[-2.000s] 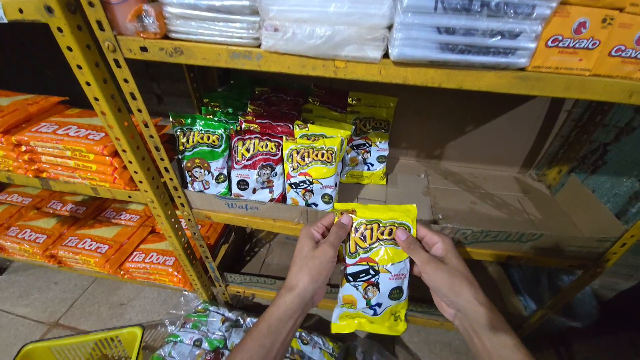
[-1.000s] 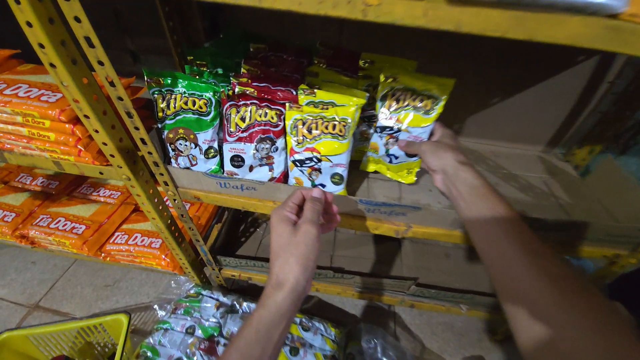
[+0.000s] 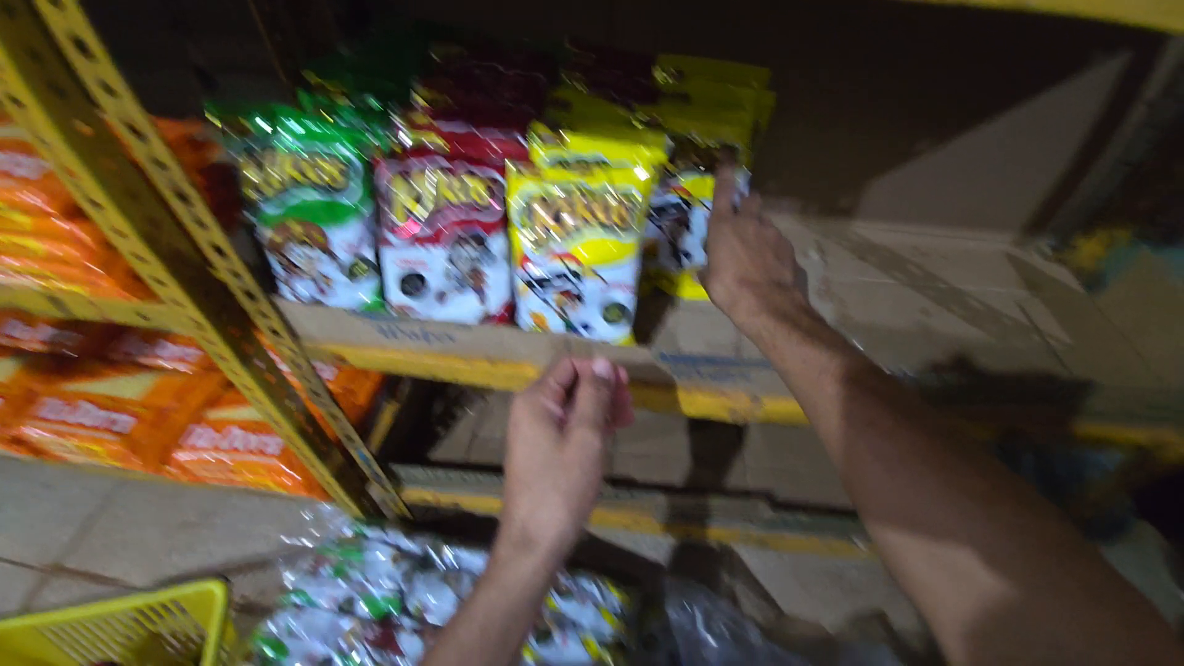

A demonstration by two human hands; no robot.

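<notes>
Green Kikos snack packets (image 3: 314,222), red ones (image 3: 444,236) and yellow ones (image 3: 578,254) stand upright in rows on the shelf. My right hand (image 3: 754,250) reaches in at the right side of a yellow packet (image 3: 684,217) set behind the front one, its fingers against or just before that packet; blur hides whether it grips. My left hand (image 3: 564,425), fingers curled together with nothing visible in them, hangs before the shelf edge, below the front yellow packet.
A cardboard tray edge (image 3: 416,333) runs along the yellow metal shelf beam (image 3: 740,404). A perforated upright (image 3: 203,250) divides this bay from orange packets (image 3: 92,407). Below lie a clear plastic bag of packets (image 3: 370,592) and a yellow basket (image 3: 139,620).
The yellow packet held in both hands two seconds ago was in my right hand at the shelf a second ago. It now stands among the back yellow packets. The view has moved closer.
</notes>
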